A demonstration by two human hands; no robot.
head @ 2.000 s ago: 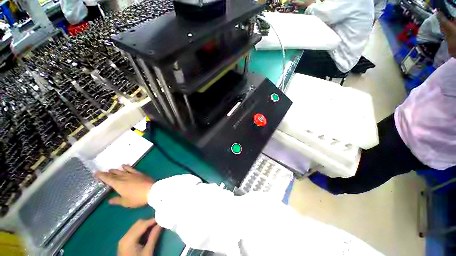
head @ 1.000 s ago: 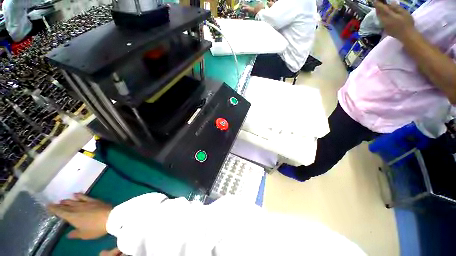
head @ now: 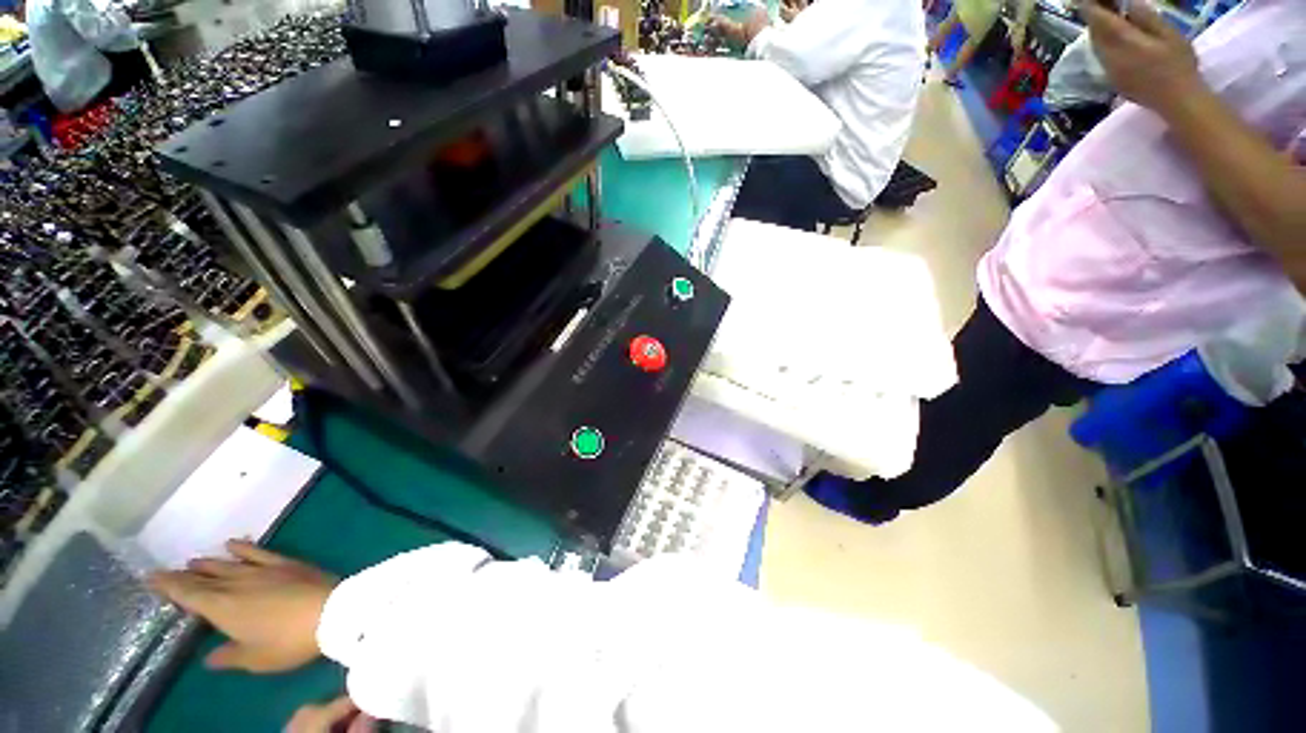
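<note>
The bagged tablets [head: 75, 630], grey and dimpled, lie stacked at the lower left, cut off by the frame edge. A white sheet or board [head: 229, 498] lies beside them. My right hand [head: 255, 607] is palm down with its fingers spread. Its fingertips rest at the edge of the bagged stack near the white sheet, gripping nothing visible. My left hand [head: 332, 716] shows only partly at the bottom edge, below the right hand. Its fingers are mostly cut off and what it holds, if anything, is hidden.
A black press fixture [head: 530, 415] stands on the green mat [head: 387, 541]. White moulded trays [head: 824, 322] are stacked right of it. Dense rows of clips [head: 86, 329] lie behind a foam tray edge [head: 158, 415]. A person in pink [head: 1103, 244] stands at right; a white-smocked worker sits beyond.
The view has swung right, so the press and bagged stack sit further left. My right hand stays at the stack's edge. My left hand is now mostly out of the picture.
</note>
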